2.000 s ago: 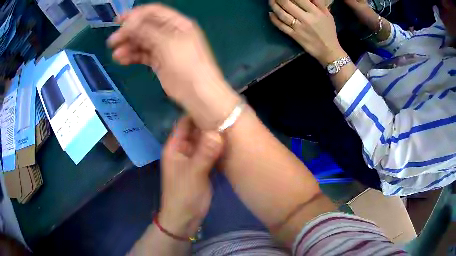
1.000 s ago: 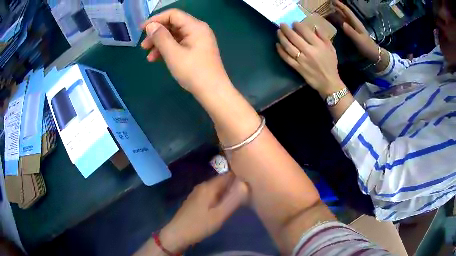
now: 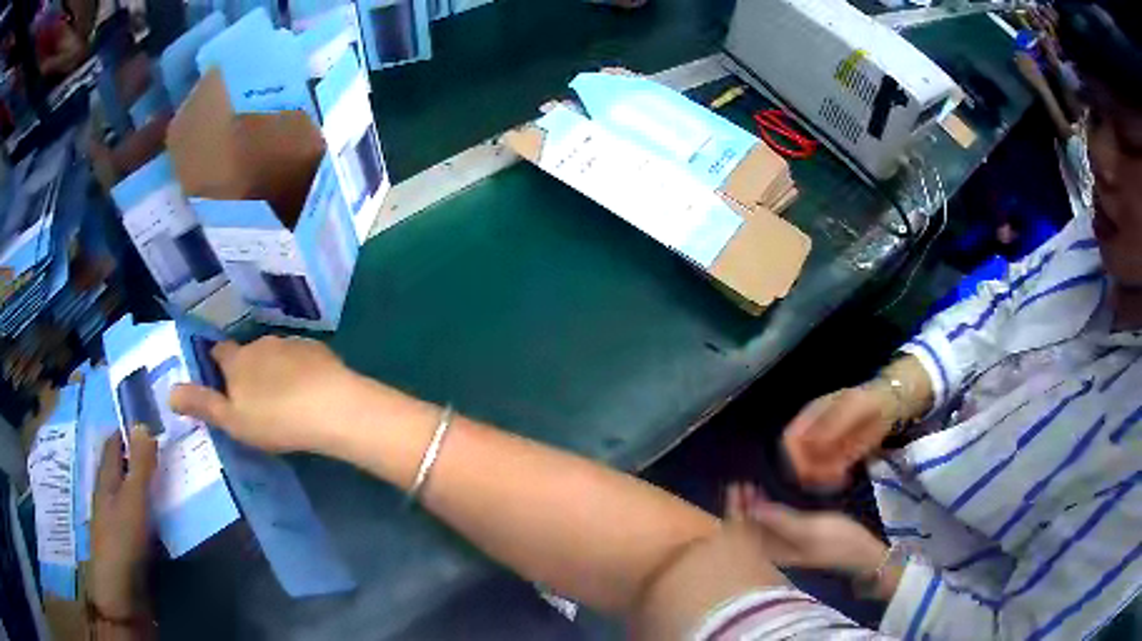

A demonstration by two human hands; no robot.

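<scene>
A light blue and white printed carton (image 3: 188,482) lies partly unfolded at the left on the dark green bench, its long blue flap pointing toward me. My right hand (image 3: 269,394) grips its upper part, thumb on the printed face and fingers over the far side. My left hand (image 3: 122,513), blurred, is at the carton's left edge with its fingertips over the white face; its grip is unclear. A stack of flat cartons (image 3: 56,488) lies to its left, partly hidden by my left hand.
Set-up cartons (image 3: 269,257) stand open behind. Another carton stack (image 3: 664,188) lies across a pale rail (image 3: 432,192). A grey-white vented case (image 3: 839,82) and red coil (image 3: 784,134) are at the back right. A person in a striped shirt (image 3: 1002,438) sits at right, hands off the bench.
The view has shifted, showing more of the bench's back. My hands have moved apart from my right forearm to the carton, and my right hand has taken hold. The neighbour's hands have left their cartons.
</scene>
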